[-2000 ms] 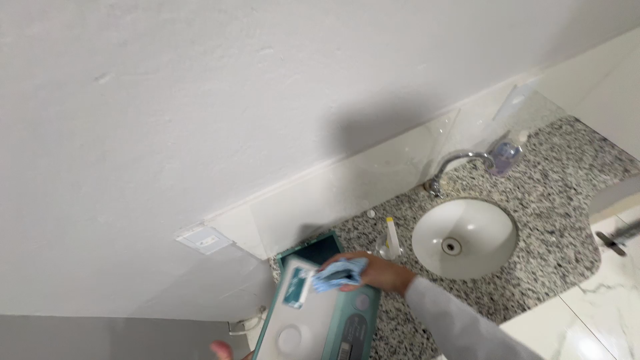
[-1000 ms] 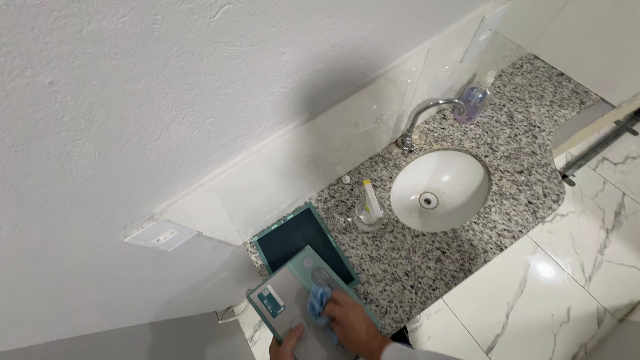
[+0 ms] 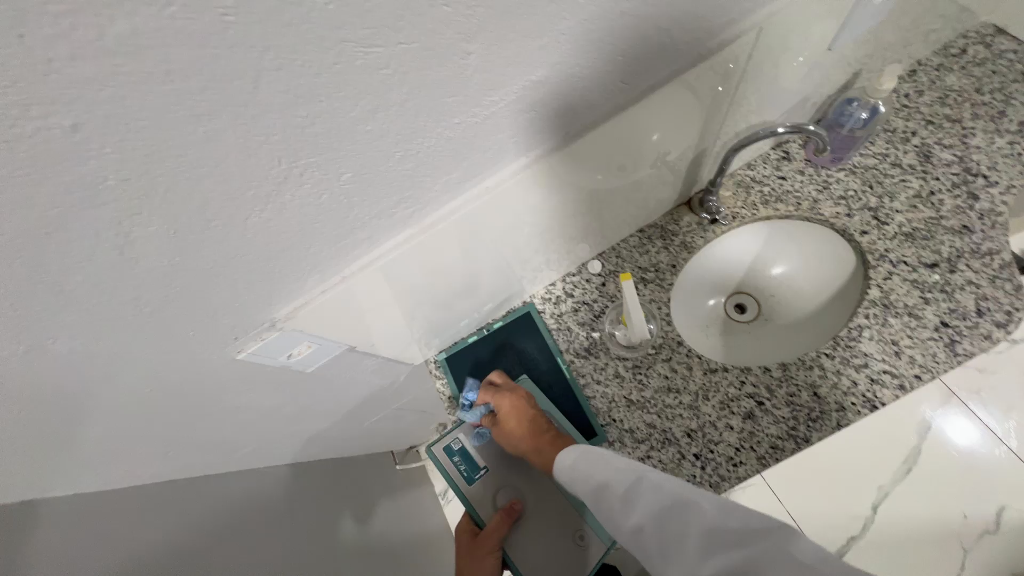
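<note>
My left hand grips the lower left edge of a flat grey lid or panel with a teal rim, thumb on its face. A label with writing is near the panel's upper left corner. In my right hand is a crumpled light blue cloth, held against the panel's upper end. Behind the panel, a shallow teal-edged tray or box part with a dark inside lies on the granite counter, partly hidden by the panel and my right hand.
A white oval sink with a chrome faucet is to the right. Between sink and dark tray stands a clear spray bottle with a white and yellow top. A pump bottle of purple liquid is behind the faucet. A wall switch plate is at left.
My right hand has moved the cloth across the panel to its upper end. My left hand, off the panel's face two seconds ago, now holds its edge. The dark tray remains on the counter.
</note>
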